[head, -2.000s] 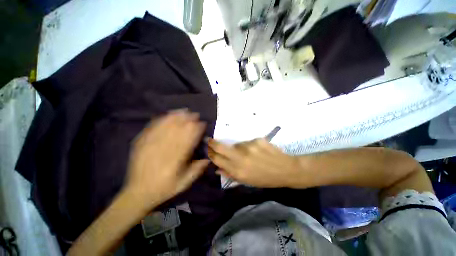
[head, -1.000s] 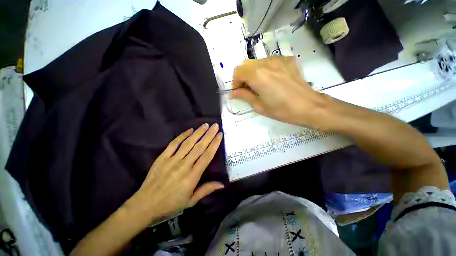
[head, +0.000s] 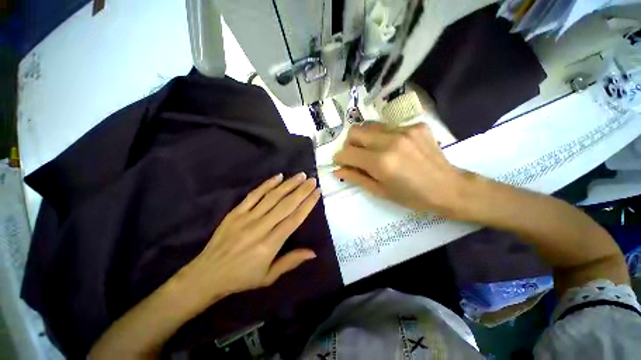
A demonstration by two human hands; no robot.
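A large dark plum-brown garment panel (head: 190, 176) covers the left of the table, its right edge running towards the needle area. My left hand (head: 263, 235) lies flat on it near that edge, thumb apart, pressing without gripping. My right hand (head: 397, 165) is just right of the edge, fingers curled in and slightly blurred. A thin pale line shows between its fingertips and the cloth edge; whether it is thread or a tool I cannot tell. The presser foot area (head: 327, 119) shows just beyond my right hand, with no cloth visibly under it.
The off-white machine head (head: 260, 35) stands above the needle area. A dark cut piece (head: 485, 74) lies right of the needle beside a ribbed cream part (head: 403, 107). Papers (head: 555, 14) are at top right. A printed ruler (head: 393, 232) runs along the front edge. Blue plastic (head: 502, 295) is below.
My left hand has come to lie flat on the panel by its edge. My right hand has moved up and away from the front edge towards the needle. The slim silver tool seen earlier no longer shows clearly.
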